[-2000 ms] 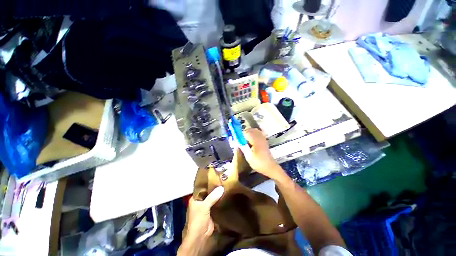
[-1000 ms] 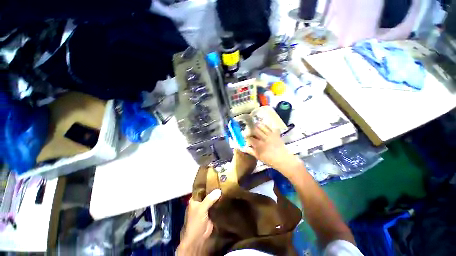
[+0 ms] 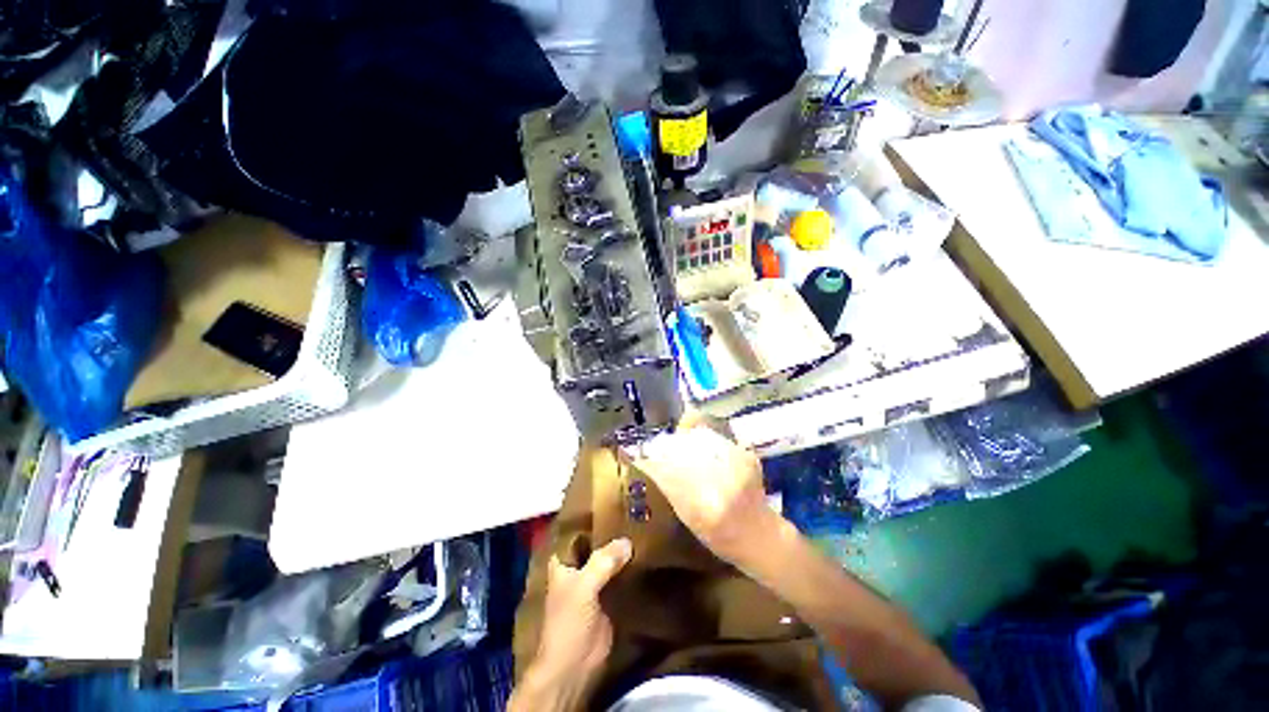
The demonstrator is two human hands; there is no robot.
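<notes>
The brown garment [image 3: 682,584] hangs from the near end of the grey button-sewing machine [image 3: 599,264] down over my lap. Small shiny buttons [image 3: 637,501] lie in a row on its lighter strip. My left hand [image 3: 582,598] grips the cloth, thumb on top, below the buttons. My right hand [image 3: 703,480] is at the machine's near end, fingertips by the clamp; whether it holds a button is hidden. The button tray [image 3: 779,330] stands open right of the machine head, with a blue tool [image 3: 692,351] at its left side.
A cream calculator [image 3: 713,248], dark thread cone [image 3: 825,295] and black bottle with yellow label [image 3: 681,128] stand right of and behind the machine. A white basket [image 3: 327,334] with a phone [image 3: 255,338] is left. Light blue cloth [image 3: 1134,174] lies on the right table.
My right hand has moved from the button tray to the machine's clamp end. The cloth is drawn closer under it, and more of the tray shows. My left hand still holds the cloth. The view has shifted slightly.
</notes>
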